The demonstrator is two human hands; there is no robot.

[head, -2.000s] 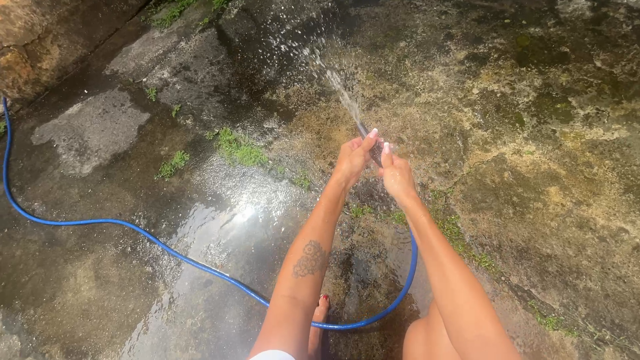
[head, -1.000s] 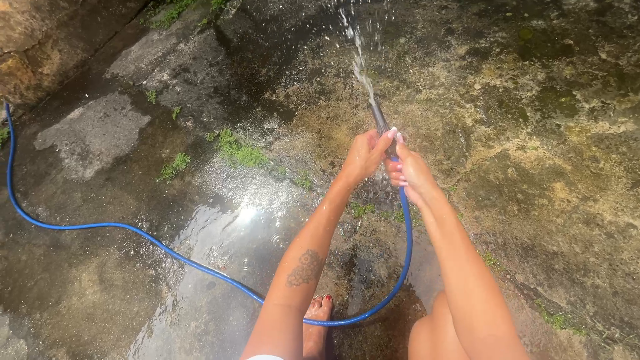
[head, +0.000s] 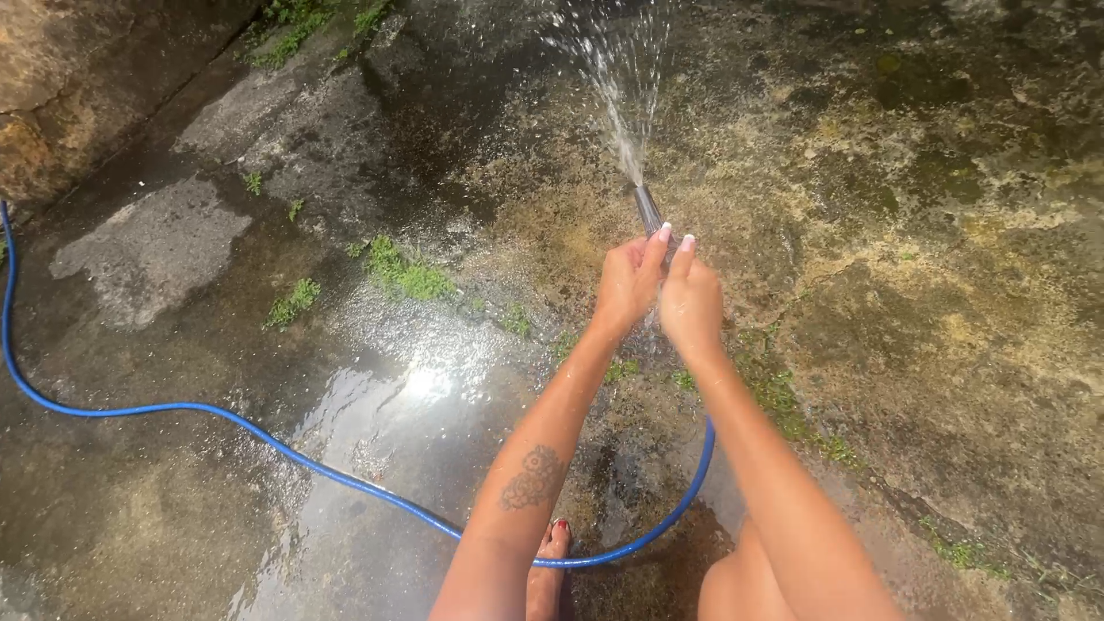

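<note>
Both my hands close around a dark hose nozzle [head: 647, 207] at the upper centre of the view. My left hand [head: 630, 280] is on its left side and my right hand [head: 693, 297] on its right, thumbs side by side and pointing up. Water [head: 628, 138] fans out of the tip toward the top edge. The blue hose [head: 345, 479] comes in from the left edge, curves under my left forearm and over my bare foot, then bends up behind my right forearm. My hands hide where it meets the nozzle.
Wet, stained concrete ground [head: 931, 362] lies all around, with a shiny puddle [head: 371, 457] left of my arms. Tufts of green weeds [head: 410, 272] grow along a crack. A rock or stone wall [head: 78, 78] rises at the upper left. My bare foot [head: 545, 578] stands by the hose.
The nozzle tip pointed up and left two seconds ago, then rose higher a second ago. Now the spray spreads wider, and my right hand has shifted on the nozzle, its thumb lying beside the left one.
</note>
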